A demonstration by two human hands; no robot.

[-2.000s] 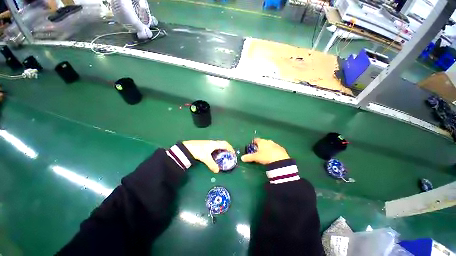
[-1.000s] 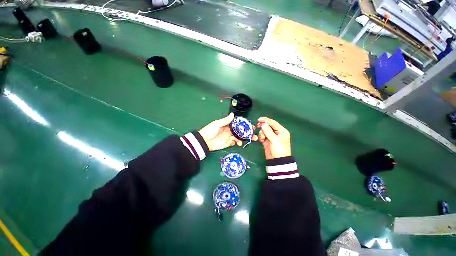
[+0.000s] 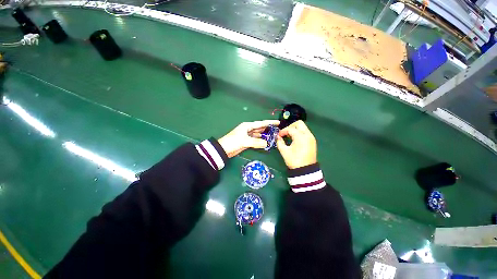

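My left hand (image 3: 248,138) holds a round blue circuit board (image 3: 269,137), tilted on edge between thumb and fingers. My right hand (image 3: 297,143) touches the board's right edge with thumb and fingertips pinched; what they pinch is too small to tell. A black cylindrical housing (image 3: 294,113) with a yellow-green spot and red wire stands just behind my hands, partly hidden by them. Two more round blue boards lie flat on the belt nearer me, one (image 3: 256,174) behind the other (image 3: 249,208); the nearer one has a dark wire trailing.
Black housings (image 3: 196,80) stand in a spaced row toward the far left. At right another housing (image 3: 436,176) lies beside a blue board (image 3: 436,201). A grainy bag (image 3: 380,261) and clear bags are at bottom right. A pale metal edge (image 3: 349,78) and brown sheet (image 3: 354,43) lie beyond.
The left hand took up the held board; one board now lies on the belt behind the other. The board has since tilted on edge. The housings have shifted right in view.
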